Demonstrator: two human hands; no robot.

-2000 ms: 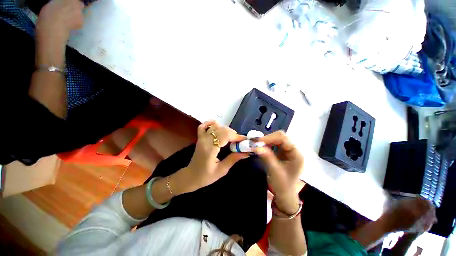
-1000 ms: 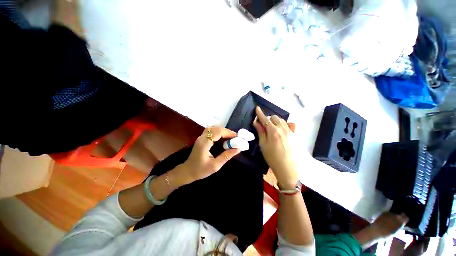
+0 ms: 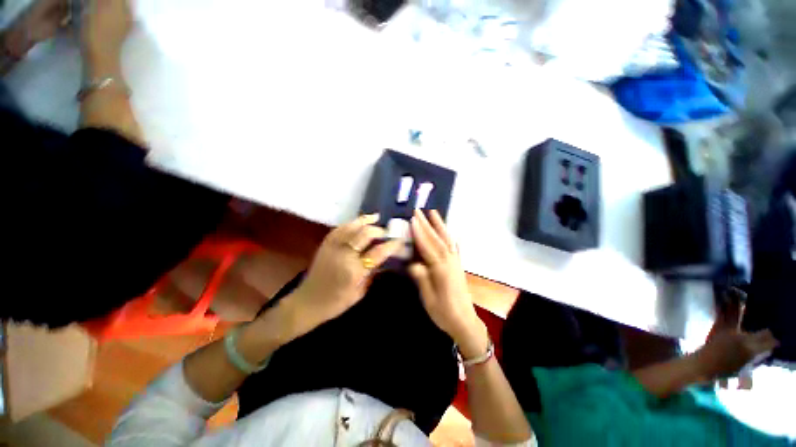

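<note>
A black box with a foam insert (image 3: 442,181) lies on the white table in front of me. Two white earbuds (image 3: 405,189) stand side by side in its slots. The white charging case (image 3: 399,229) is at the near end of the box, over the larger hole's place, partly hidden by fingers. How deep it sits cannot be seen. My left hand (image 3: 345,262) has its fingers around the case from the left. My right hand (image 3: 440,272) has its fingers held together against the case's right side; its grip is unclear. The picture is blurred.
Another black box (image 3: 532,196) with empty holes lies to the right. Stacked black boxes (image 3: 678,229) stand farther right, near a person in green (image 3: 611,410). Film scraps (image 3: 415,137) lie beyond my box. A person's arm (image 3: 106,74) is at left, above a red stool (image 3: 161,301).
My left hand has brought the case from beside the box onto its near end. My right hand has drawn back from the slots to the case; both slots now show white earbuds. The view has shifted.
</note>
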